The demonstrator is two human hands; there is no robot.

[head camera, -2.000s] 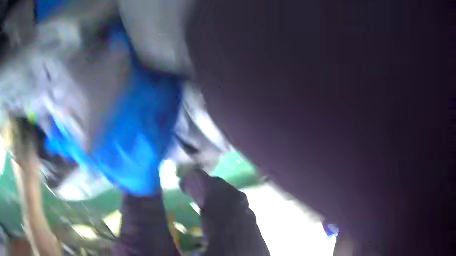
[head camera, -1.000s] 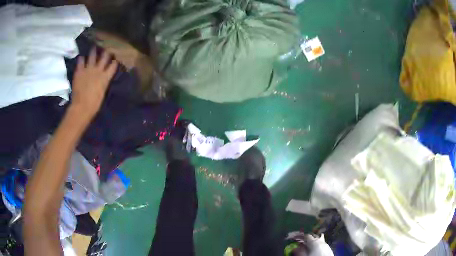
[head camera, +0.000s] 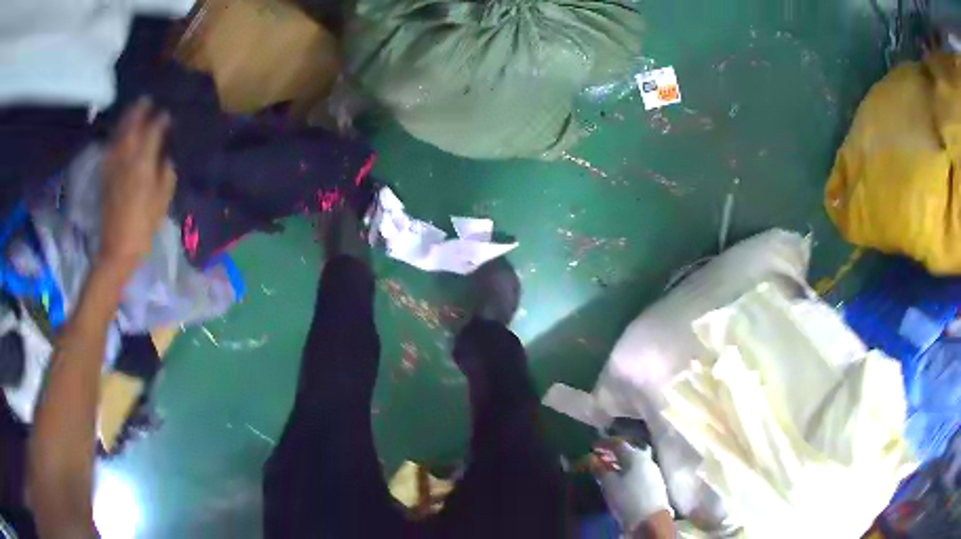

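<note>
My left hand point(head camera: 137, 195), bare and blurred, is over a heap of dark cloth point(head camera: 237, 153) with pink-red marks. Its fingers look partly apart, with nothing visible held. Grey cloth with blue edges point(head camera: 174, 284) lies below and beside the wrist. My right hand point(head camera: 638, 486), in a white glove or wrap, is low beside the whitish sack point(head camera: 659, 337) with cream fabric point(head camera: 801, 368) on it. Something small, dark and red shows at its fingers; whether it is held cannot be told.
A green sack point(head camera: 485, 84) stands ahead, beside a brown cardboard piece point(head camera: 258, 53). White paper or cloth pieces point(head camera: 437, 251) lie by my feet on the green floor point(head camera: 590, 226). A yellow sack point(head camera: 906, 158) and blue plastic-like material point(head camera: 906, 326) are at the right.
The view has shifted from a blurred close scene to the floor. Since one second ago, my left hand has moved down-left off the dark cloth's upper part, and my right hand has come clearly into view.
</note>
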